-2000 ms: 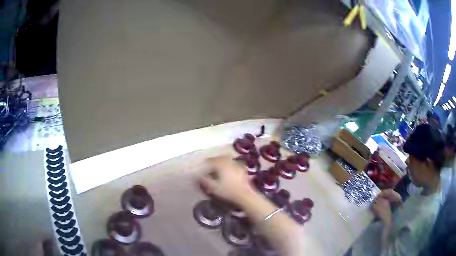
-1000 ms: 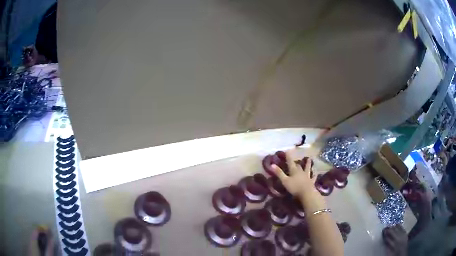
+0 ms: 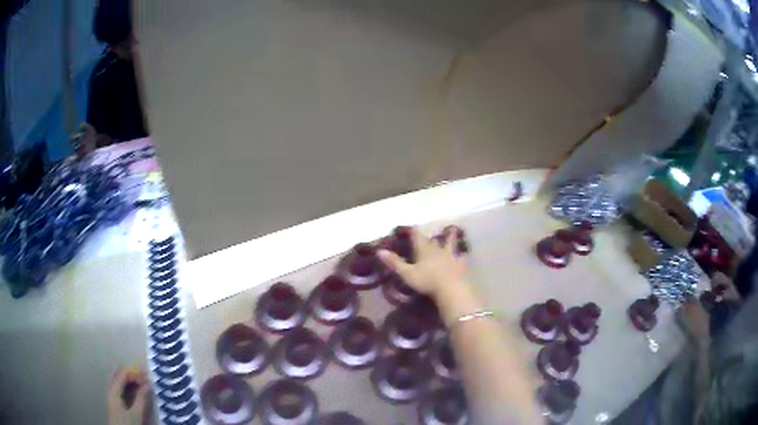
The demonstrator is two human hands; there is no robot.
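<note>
Many dark red flanged housings stand in a dense group on the bench, knobs up. My right hand reaches over the group's back edge, its thumb and spread fingers around the knobs of two housings; the contact is partly hidden. A white label sheet with a column of black arc labels runs down the bench left of the group. My left hand is at the lower left beside the sheet, blurred and cut off by the bottom edge, with a dark spot at its fingers that I cannot identify.
Other housings stand right of my forearm. A white strip lines the brown board. Metal parts and cardboard boxes are at right, near another person's hand. A cable bundle lies far left; a dark-clothed person is behind.
The view has shifted. My right hand and the housings around it have moved left along the bench, so the large group now adjoins the few left housings. My left hand shows more at the lower left.
</note>
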